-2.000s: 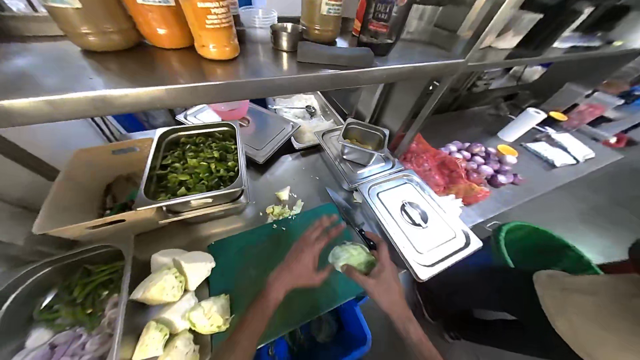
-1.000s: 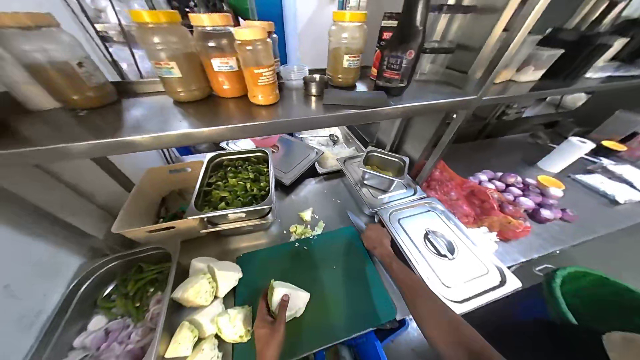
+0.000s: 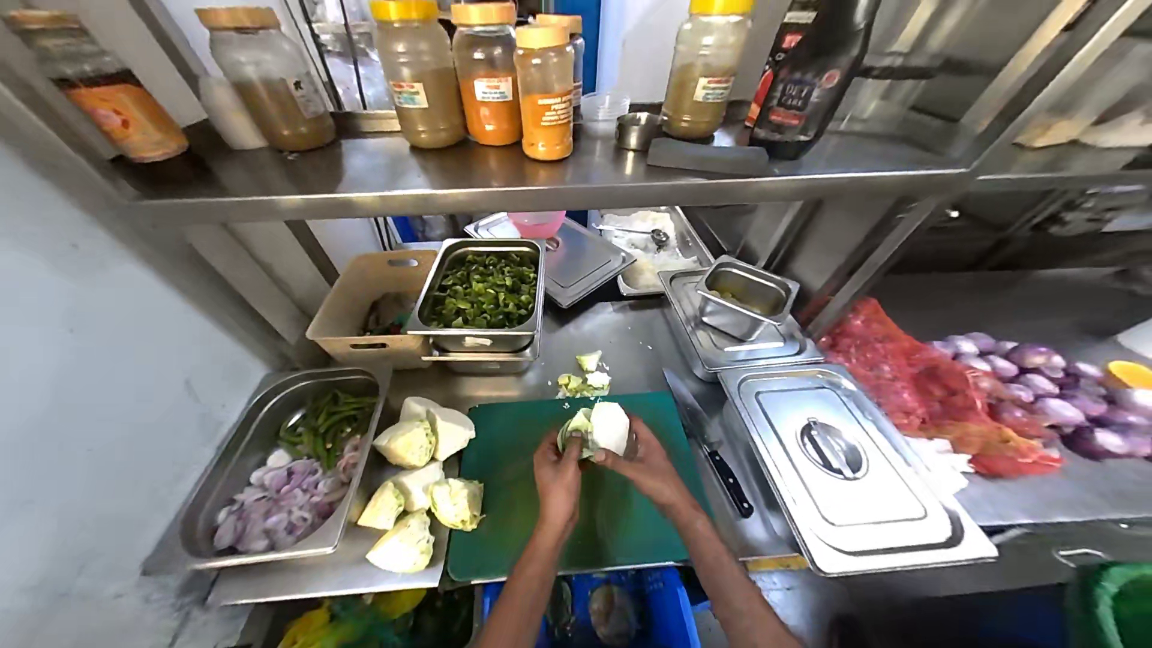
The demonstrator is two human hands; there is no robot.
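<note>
Both hands hold pale cabbage pieces over the green cutting board. My left hand grips the leafy side, fingers and thumb closed around it. My right hand holds the smooth white side. Right of the board, a kitchen knife with a black handle lies on the steel counter. Small cabbage scraps lie just beyond the board's back edge. Several cabbage wedges are grouped at the board's left side.
A steel pan of peeled onions and green chillies stands far left. Behind are a pan of chopped green peppers and a tan bin. A lidded steel pan is at right. A shelf with jars crosses above; a blue crate sits below.
My right hand, by the knife one second ago, has come back to the cabbage. The knife now lies beside the board. My left hand has moved right and up with its cabbage.
</note>
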